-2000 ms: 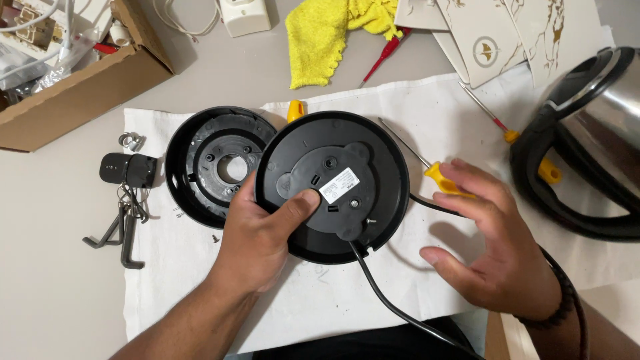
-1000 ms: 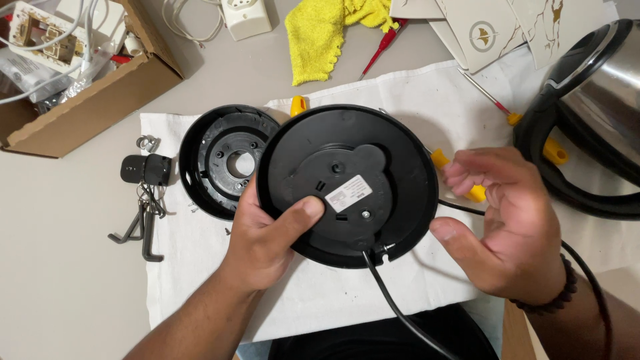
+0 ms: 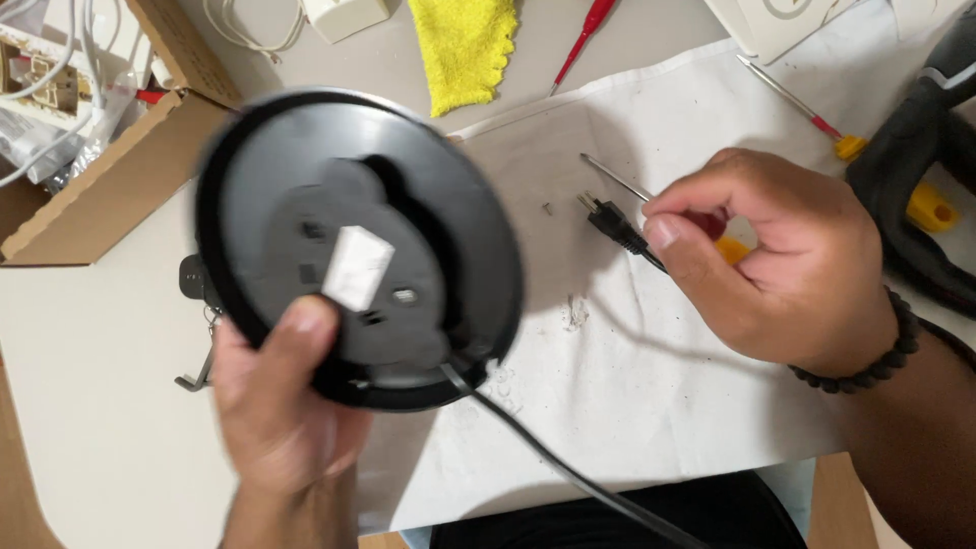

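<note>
My left hand (image 3: pixel 293 396) grips the round black plastic kettle base (image 3: pixel 305 152) by its lower left rim, thumb on the underside beside a white label (image 3: pixel 358 267). A black power cord (image 3: pixel 549 457) leaves the base at its lower right edge. My right hand (image 3: pixel 770 259) is raised over the cloth, thumb and index fingertip together; whether something small is between them cannot be told. Near those fingertips lie a power plug (image 3: pixel 610 221) and the shaft of a screwdriver (image 3: pixel 614 177), its yellow handle partly behind the hand. A small screw (image 3: pixel 547 208) lies on the white cloth (image 3: pixel 648 396).
A cardboard box (image 3: pixel 114 175) of cables and electrical parts stands at the upper left. A yellow cloth (image 3: pixel 465 53), a red screwdriver (image 3: pixel 585 34) and a yellow-handled screwdriver (image 3: pixel 785 99) lie at the back. The kettle's black handle (image 3: pixel 884 183) is at the right; keys with a black fob (image 3: pixel 192 276) at the left.
The base is now tilted in my left hand and covers the place where the other black ring part showed. My right hand's thumb and index finger have come together.
</note>
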